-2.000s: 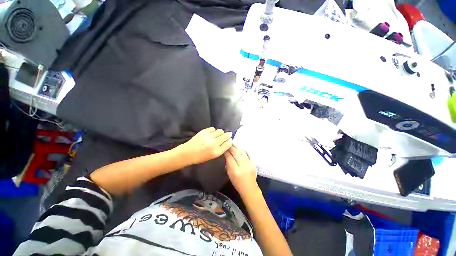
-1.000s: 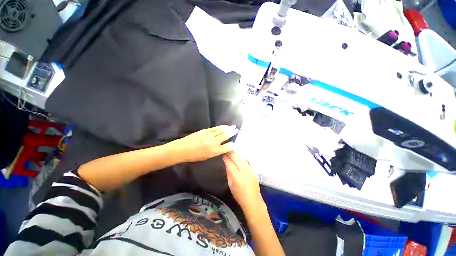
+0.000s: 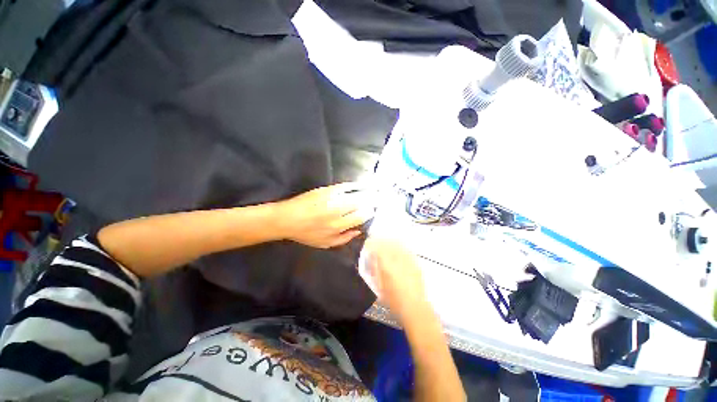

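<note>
A large dark cloth (image 3: 228, 118) is spread over the table and hangs over its front edge. My left hand (image 3: 326, 214) lies on the cloth's right edge, just below the bright lamp spot, fingertips towards the needle area. The needle itself is hidden by glare and the machine head. My right hand (image 3: 389, 271) is blurred, just below and right of my left hand, at the cloth's edge; whether it grips cloth cannot be told. The white sewing machine (image 3: 542, 157) with a blue stripe stands to the right. A white sheet (image 3: 346, 59) lies behind the needle area.
Thread snips (image 3: 495, 296), a pile of small black pieces (image 3: 542, 306) and a flat black rectangular object (image 3: 613, 343) lie on the white table right of my hands. Magenta spools (image 3: 648, 123) stand behind the machine. A grey and white device (image 3: 22, 110) is at the far left.
The view has shifted, with the machine head now larger. My right hand has parted from my left fingertips and moved slightly down. My left hand is closer to the lamp spot.
</note>
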